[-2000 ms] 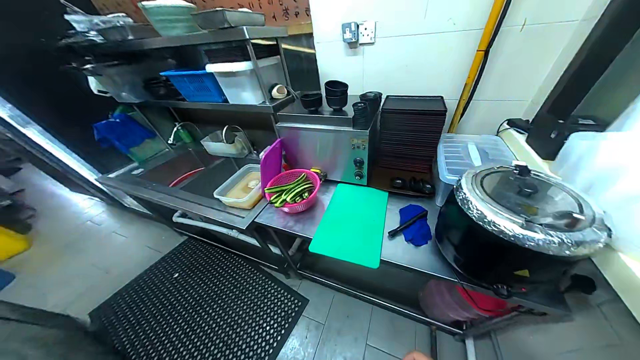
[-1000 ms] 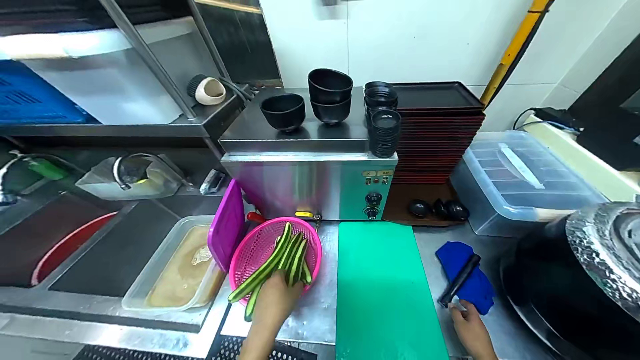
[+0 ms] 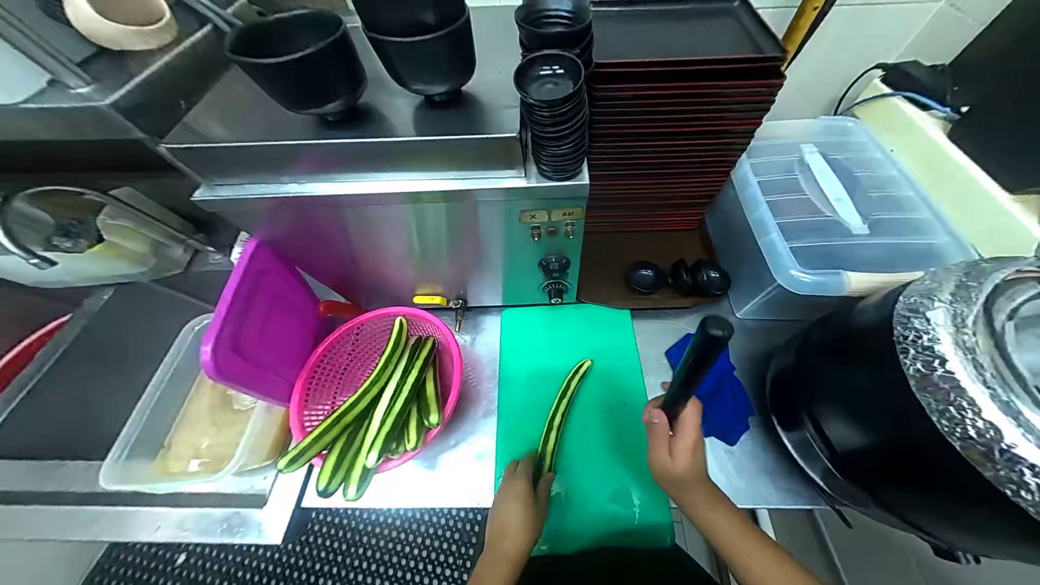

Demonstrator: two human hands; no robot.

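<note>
My left hand (image 3: pixel 520 504) holds the lower end of a long striped cucumber piece (image 3: pixel 564 410), which lies lengthwise on the green cutting board (image 3: pixel 609 487). Right of the board, my right hand (image 3: pixel 678 443) grips a tool by its black handle (image 3: pixel 699 366); its working end is hidden, so its kind cannot be told. Behind that handle lies a blue cloth (image 3: pixel 725 402). Left of the board, more striped cucumber pieces (image 3: pixel 390 406) rest in a pink plastic colander (image 3: pixel 337 366), some jutting over its front rim.
Behind the board stands a steel appliance (image 3: pixel 390 236) with black bowls (image 3: pixel 301 65) on top. Stacked trays (image 3: pixel 674 146) and a lidded clear plastic box (image 3: pixel 845 211) are at the back right. A large black pot (image 3: pixel 845 406) stands right, a plastic tub (image 3: pixel 171 406) left.
My left hand has moved right from the colander to the board, now with a cucumber piece. My right hand has lifted the black-handled tool off the blue cloth. The view is closer.
</note>
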